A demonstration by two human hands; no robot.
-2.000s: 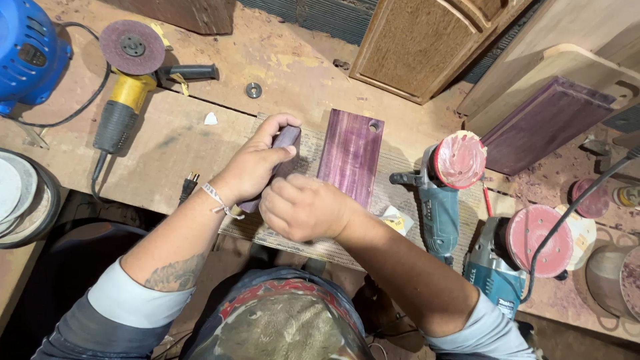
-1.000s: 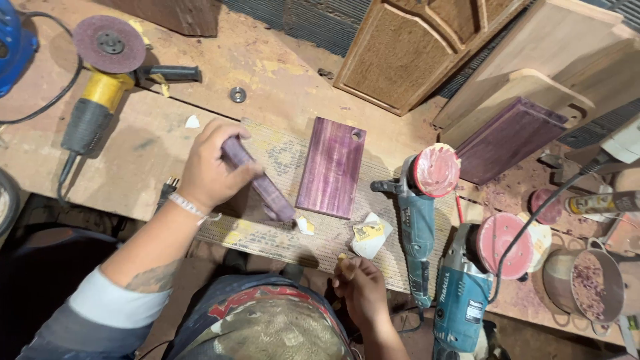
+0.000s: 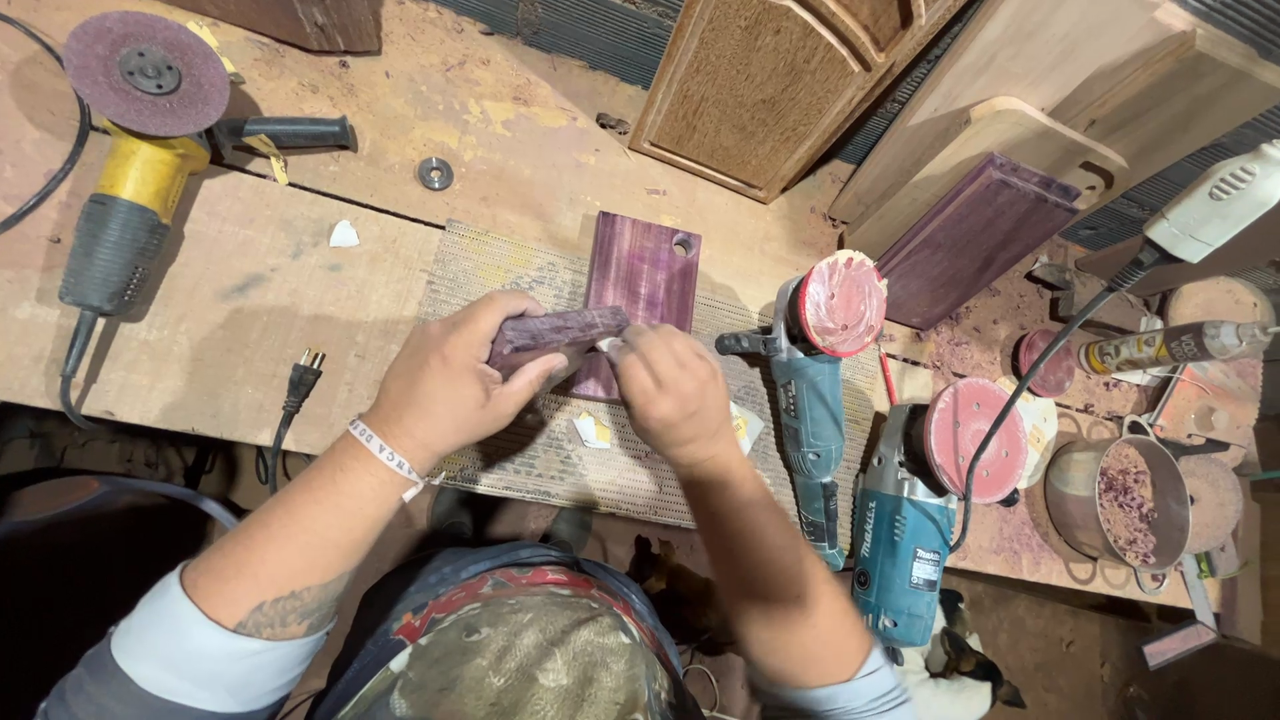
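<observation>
My left hand [image 3: 462, 372] grips a small purple wooden board [image 3: 560, 330], its narrow edge turned up. Against the board's right end, my right hand [image 3: 668, 390] pinches a small pale piece [image 3: 606, 344], perhaps sandpaper. Behind the hands, a flat purple wooden board [image 3: 642, 262] with a round hole in one corner lies on a perforated mat [image 3: 500, 262]. Scraps of torn paper [image 3: 592, 431] rest on the mat's near part. The lower part of the flat board is partly hidden by my hands.
A yellow angle grinder [image 3: 130, 200] with a sanding disc lies left, near a power plug [image 3: 298, 388]. Two teal power sanders [image 3: 808, 410] [image 3: 905, 540] lie right. Beyond them are a metal pot [image 3: 1075, 500] of shavings and leaning purple boards [image 3: 970, 245]. A metal ring [image 3: 435, 173] lies behind.
My right hand has come up from the near edge of the bench to the held board. The held board has turned from a slant to nearly level across the view.
</observation>
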